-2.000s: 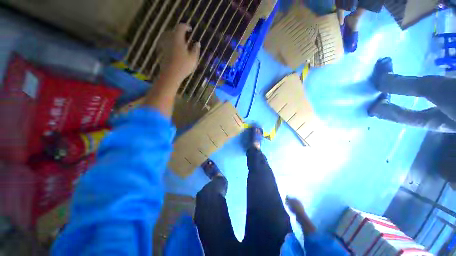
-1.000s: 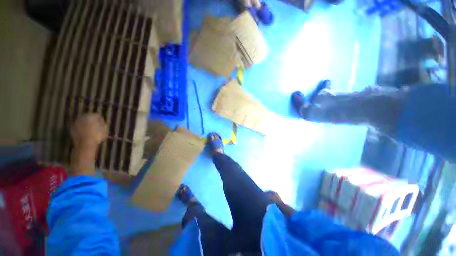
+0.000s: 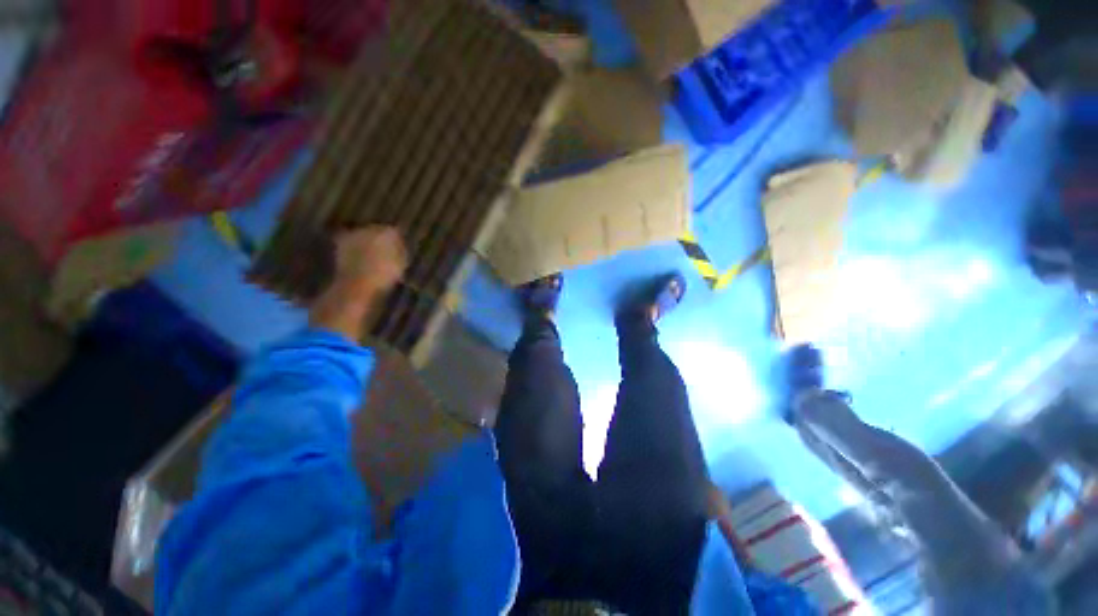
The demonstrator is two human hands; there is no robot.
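A brown cardboard cell divider (image 3: 434, 132) with many narrow parallel slots hangs tilted at the upper left. My left hand (image 3: 367, 267) is closed on its lower left part; the fingertips are blurred and partly hidden. My right hand (image 3: 719, 503) is low beside my right thigh, small and mostly hidden, so its fingers cannot be read. A flat slotted partition strip sheet (image 3: 590, 217) lies just beyond my feet, partly behind the divider.
Another cardboard piece (image 3: 804, 241) and larger brown sheets (image 3: 903, 90) lie on the blue floor. A blue pallet (image 3: 771, 66) is at the top, red boxes (image 3: 108, 120) at the upper left. A person's leg (image 3: 891, 457) and white-red crates (image 3: 789, 548) are at the lower right.
The divider has moved with my left hand away from the blue pallet, towards the red boxes and my left side. The view has turned, and the other person's leg is closer.
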